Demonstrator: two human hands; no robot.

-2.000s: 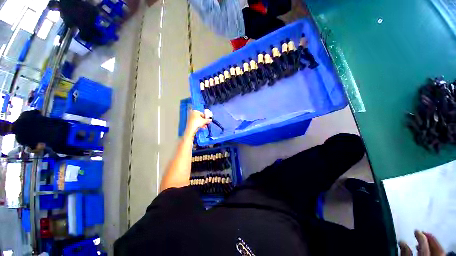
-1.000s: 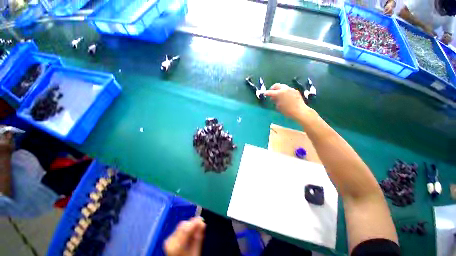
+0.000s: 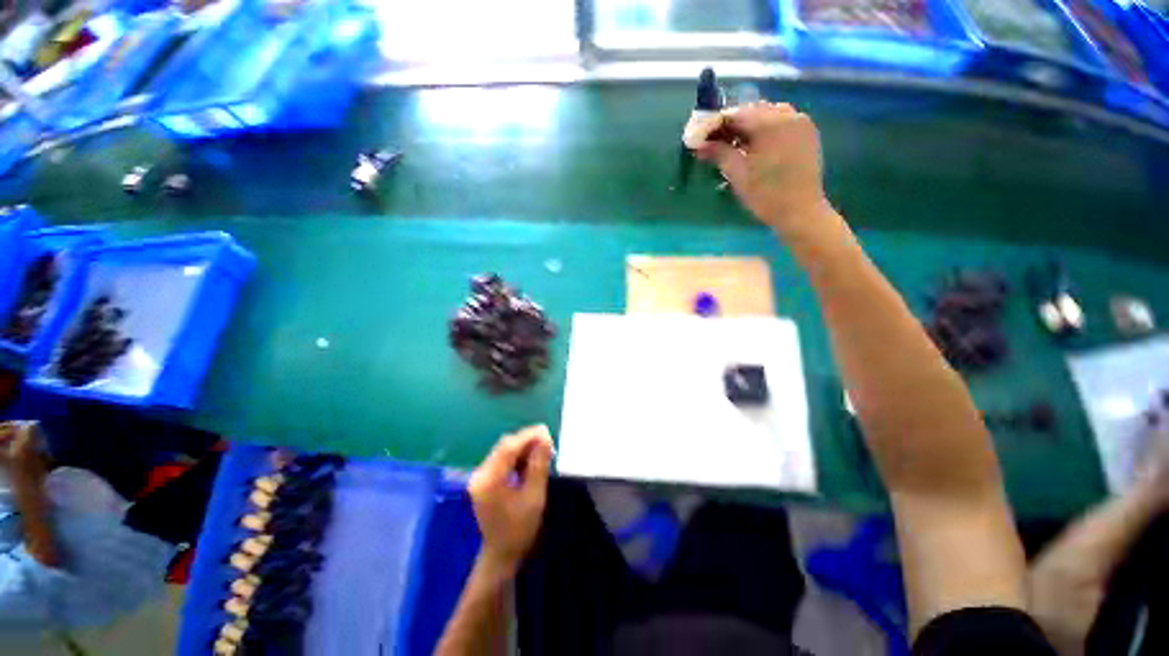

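Note:
My right hand (image 3: 769, 160) reaches over the far green strip and pinches a figure body (image 3: 701, 128) with cream torso and black legs. Parts of the figure are blurred or behind the fingers. My left hand (image 3: 510, 493) is half curled beside the left edge of the white sheet (image 3: 641, 410); no object shows in it, but its inner fingers are hidden. A black block (image 3: 745, 385) stands on the right part of the sheet. A purple cap (image 3: 705, 304) sits on the cardboard piece (image 3: 660, 285) beyond the sheet.
Small dark parts lie heaped left (image 3: 501, 333) and right (image 3: 968, 318) of the sheet. A blue tote (image 3: 423, 564) with a row of figures is at lower left. Blue trays (image 3: 231, 276) stand left. More figures (image 3: 372, 169) lie on the strip. Other people's arms (image 3: 1102, 545) show at both sides.
The view has swung from the tote to the bench. My right hand now grips a figure at the strip. My left hand has moved from the tote to beside the sheet.

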